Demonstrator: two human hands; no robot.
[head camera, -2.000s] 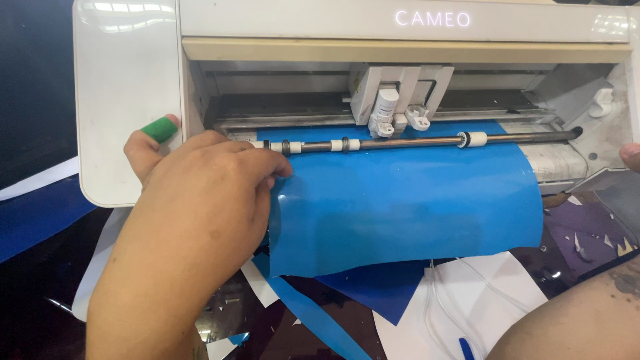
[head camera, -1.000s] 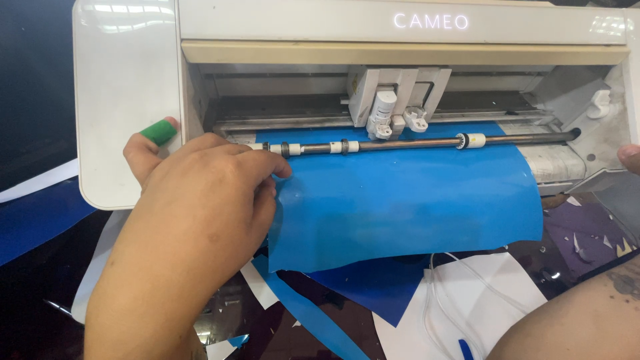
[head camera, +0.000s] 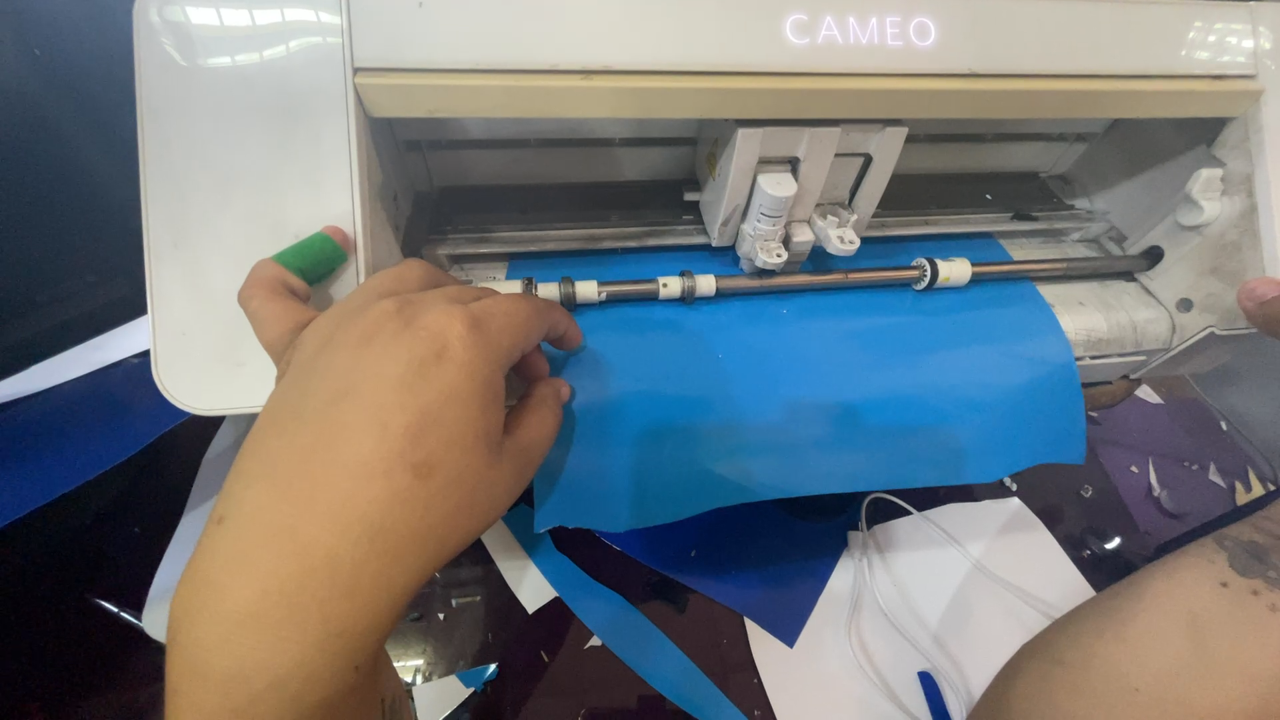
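Observation:
A white Cameo cutting machine (head camera: 800, 95) spans the upper view. A light blue vinyl sheet (head camera: 820, 390) lies under its metal roller bar (head camera: 820, 281) and hangs out at the front. My left hand (head camera: 410, 370) is at the left end of the bar, its thumb and forefinger by the sheet's left edge; whether they pinch it is not clear. Green tape (head camera: 311, 258) wraps one finger, which rests on the machine's left housing. Of my right hand (head camera: 1262, 303) only a fingertip shows, at the machine's right side. The white tool carriage (head camera: 800, 195) sits above the sheet.
Below the machine, a dark blue sheet (head camera: 740, 560), a white sheet (head camera: 930, 600), a light blue strip (head camera: 640, 630) and a thin white cable (head camera: 860, 600) lie on a dark glossy surface. Small scraps cover a purple piece (head camera: 1170, 455) at right. Another dark blue sheet (head camera: 80, 440) is at left.

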